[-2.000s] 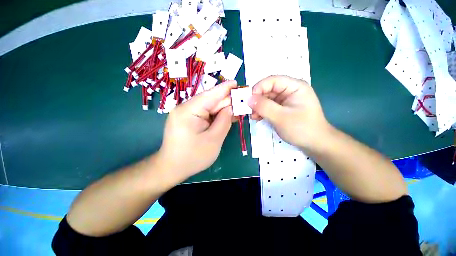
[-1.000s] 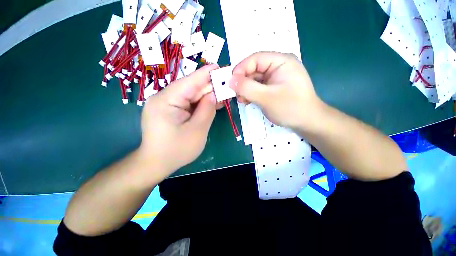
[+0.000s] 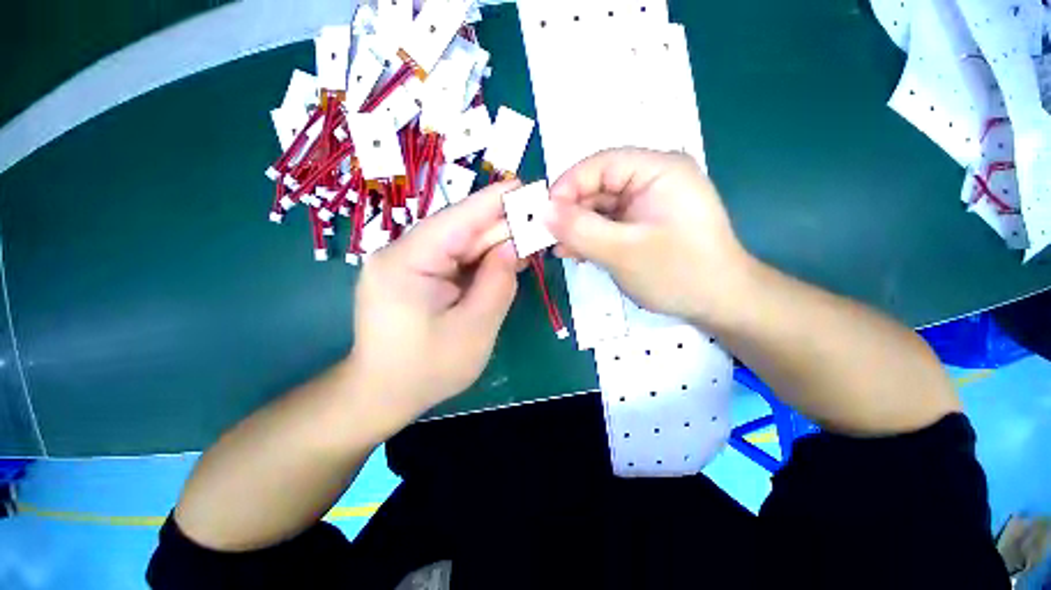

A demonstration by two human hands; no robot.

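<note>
A white square pad (image 3: 530, 217) with one dark dot is held upright between my two hands. Red lead wires (image 3: 546, 294) hang from below it to a tiny white connector (image 3: 562, 333). My left hand (image 3: 435, 296) pinches its left side and my right hand (image 3: 651, 225) pinches its right edge. Any orange film behind the pad is hidden. The long white dotted sheet (image 3: 657, 392) lies under my right hand and hangs over the bench's near edge.
A heap of white pads with red wires (image 3: 375, 144) lies on the green bench (image 3: 150, 265) at upper left centre. Crumpled dotted sheets (image 3: 939, 98) with red wires lie at far right. A blue stool (image 3: 766, 421) stands below the bench at right.
The view has shifted, moving the whole scene slightly in the picture. Both hands still hold the pad together, which is tilted a little compared with two seconds ago.
</note>
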